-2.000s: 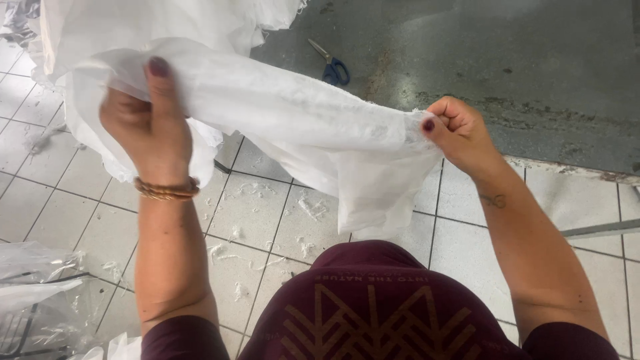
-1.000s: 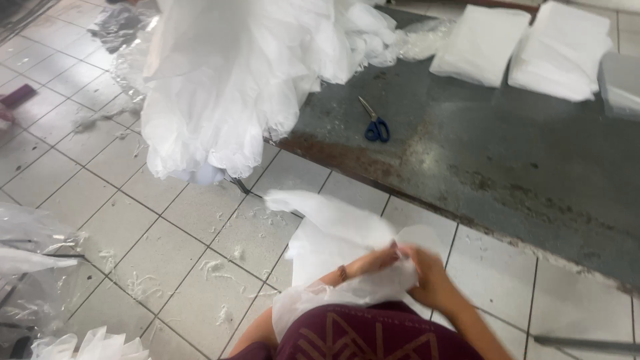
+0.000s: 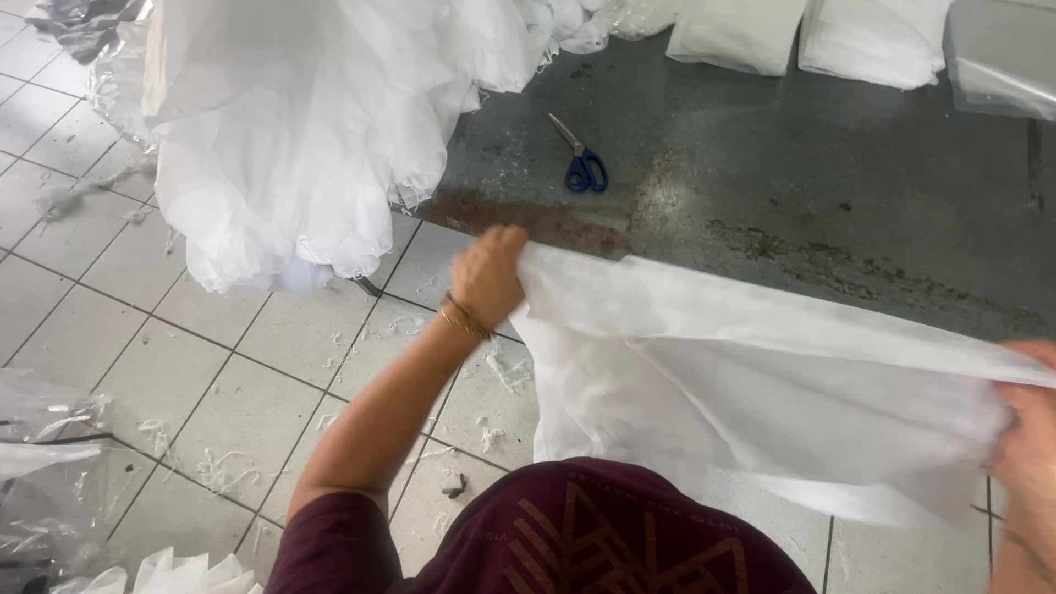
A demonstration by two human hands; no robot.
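Note:
A sheer white fabric piece (image 3: 709, 355) is stretched between my two hands in front of my body, along the near edge of the grey table. My left hand (image 3: 489, 276), with bracelets at its wrist, is closed on the fabric's left corner. At the right edge of the view my right hand (image 3: 1023, 412) grips the other end; it is blurred and partly cut off. Scissors with blue handles (image 3: 586, 171) lie on the table beyond the fabric, touched by neither hand.
A heap of gathered white fabric (image 3: 289, 148) hangs over the left end of the worn grey table (image 3: 825, 181). Folded white stacks (image 3: 874, 41) lie at its far side. Clear plastic bags (image 3: 49, 495) stand at lower left. Thread scraps (image 3: 223, 474) litter the tiled floor (image 3: 190, 371).
My hands have moved apart from close together by my body, and the fabric, bunched a second ago, is now spread wide between them. The scissors remain on the table.

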